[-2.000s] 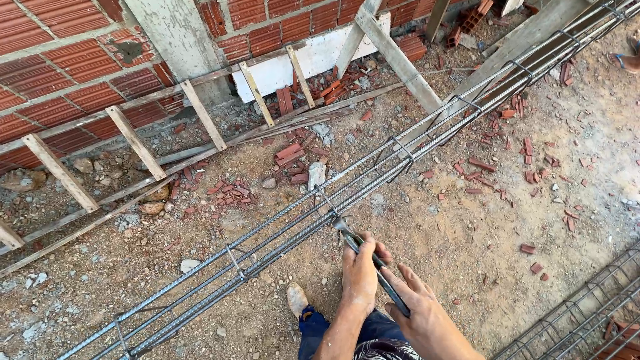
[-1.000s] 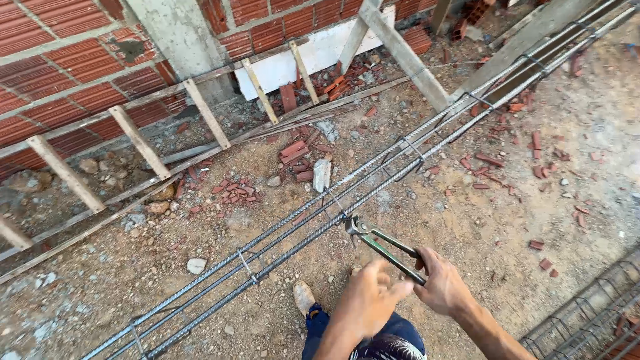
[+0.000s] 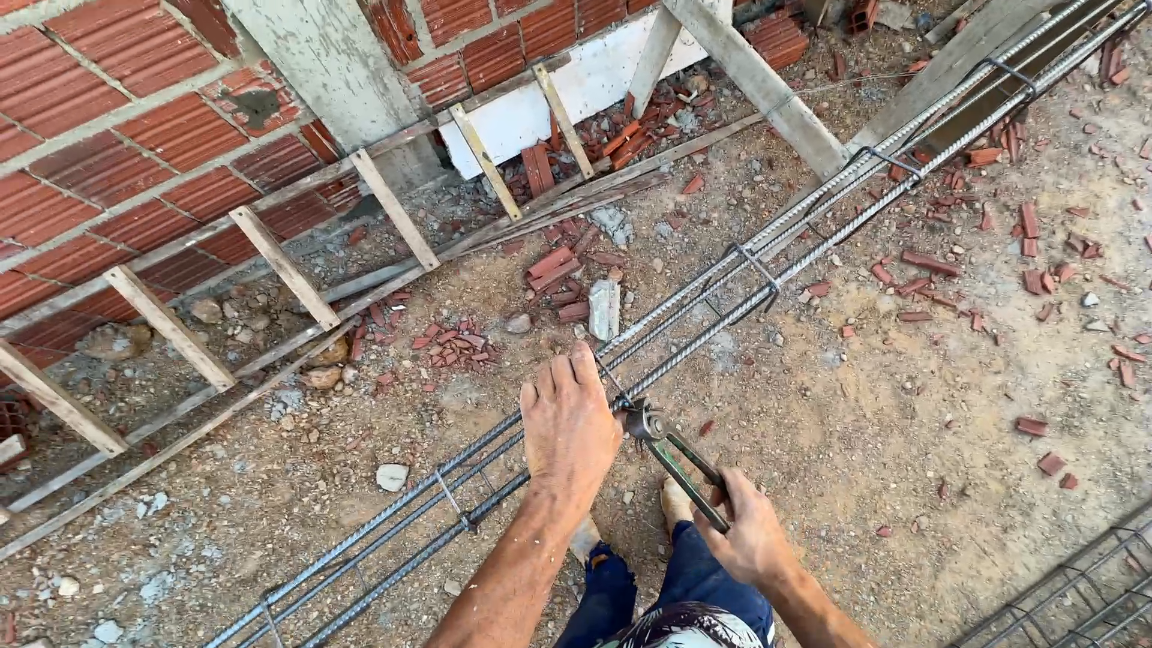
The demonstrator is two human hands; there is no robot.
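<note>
A long rebar cage of ribbed steel bars with wire-tied stirrups runs diagonally across the view. My left hand lies over its bars beside a stirrup, fingers curled; the palm side is hidden. In my right hand are the handles of end-cutting nippers, which are spread a little. The head of the nippers is at the near bar, by the stirrup and just right of my left hand. Whether the jaws hold tie wire cannot be told.
A wooden ladder-like frame leans along the red block wall. Wooden boards prop near the cage's upper part. Broken brick pieces litter the dirt ground. Another rebar cage lies at lower right. My feet are below the cage.
My left hand has moved from beside the nippers up onto the cage. The nippers, held in both hands two seconds ago, are in my right hand, with their handles spread wider than then.
</note>
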